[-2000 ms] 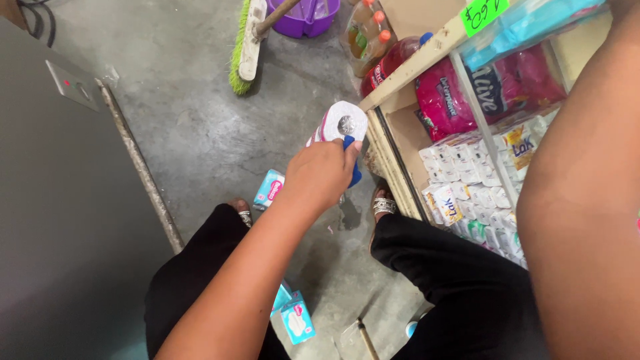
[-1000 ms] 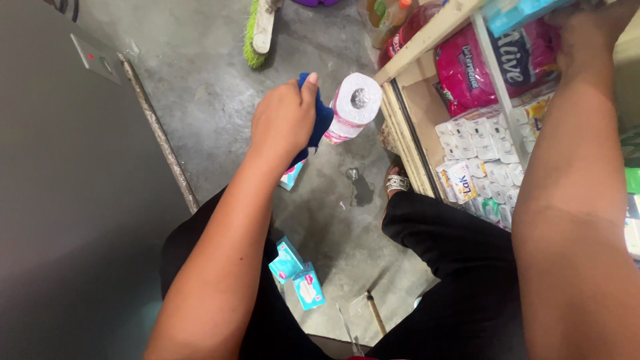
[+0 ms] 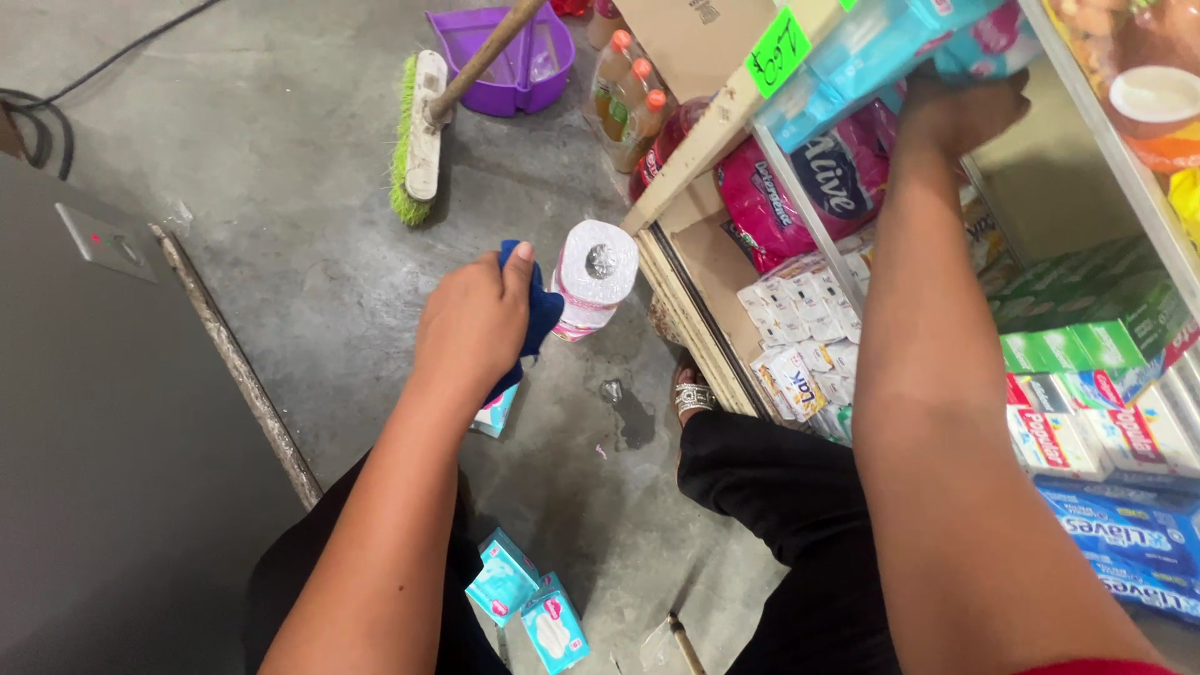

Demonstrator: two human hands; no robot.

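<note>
My left hand (image 3: 478, 323) is closed around a dark blue cloth (image 3: 539, 305), just left of a stack of wrapped toilet paper rolls (image 3: 598, 267) that stands upright on the floor. My right hand (image 3: 966, 108) reaches into the glass-fronted shelf unit at the upper right, under the light blue packages (image 3: 858, 56); its fingers are partly hidden, so whether it grips one cannot be told. Below that hand lie a pink Alive detergent bag (image 3: 806, 183) and rows of white soap packs (image 3: 802, 309).
A green-bristled broom (image 3: 427, 127) and a purple dustpan (image 3: 506, 56) are on the floor ahead. Bottles with orange caps (image 3: 633, 89) stand beside the shelf. Small light blue packs (image 3: 553, 623) lie near my feet. A grey cabinet (image 3: 122, 422) borders the left.
My left hand with the blue cloth has moved away from the toilet paper rolls to their left. My right hand, out of view two seconds ago, is now visible inside the shelf.
</note>
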